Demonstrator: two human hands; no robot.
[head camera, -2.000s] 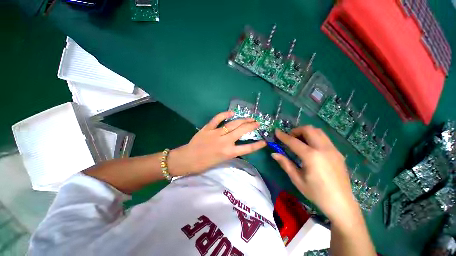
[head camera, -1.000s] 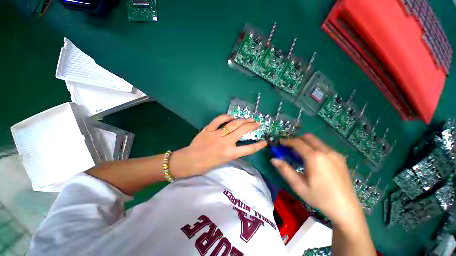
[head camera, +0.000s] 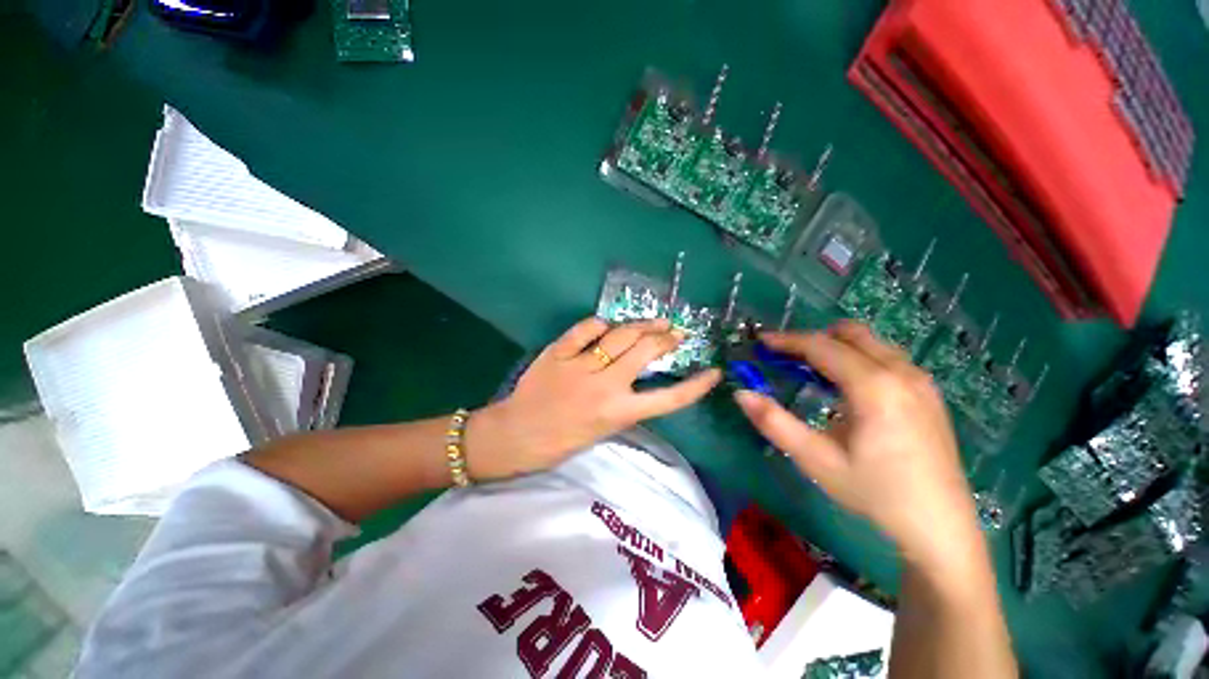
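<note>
A green circuit board strip (head camera: 639, 303) with upright striped rods lies in a clear tray close in front of me. My left hand (head camera: 577, 395) rests with its fingers on the strip's near edge, pressing on it. My right hand (head camera: 868, 418) holds small blue cutters (head camera: 765, 375), with their dark jaws at the strip's right part. The cutter handles look spread. The jaw tips are blurred, so what they touch cannot be told. Another strip (head camera: 709, 166) lies in a clear tray beyond, with a further strip (head camera: 944, 338) to its right.
A thick red stack (head camera: 1021, 146) is at the far right, with piled boards (head camera: 1114, 464) below it. White trays (head camera: 139, 385) lie at the left. A single green board (head camera: 373, 29) and a dark device (head camera: 226, 16) are at the top left. A red stool (head camera: 766, 570) shows near my lap.
My right hand and the blue cutters have shifted slightly right, and the cutter handles look more spread. My left hand stays on the strip, nearly unmoved.
</note>
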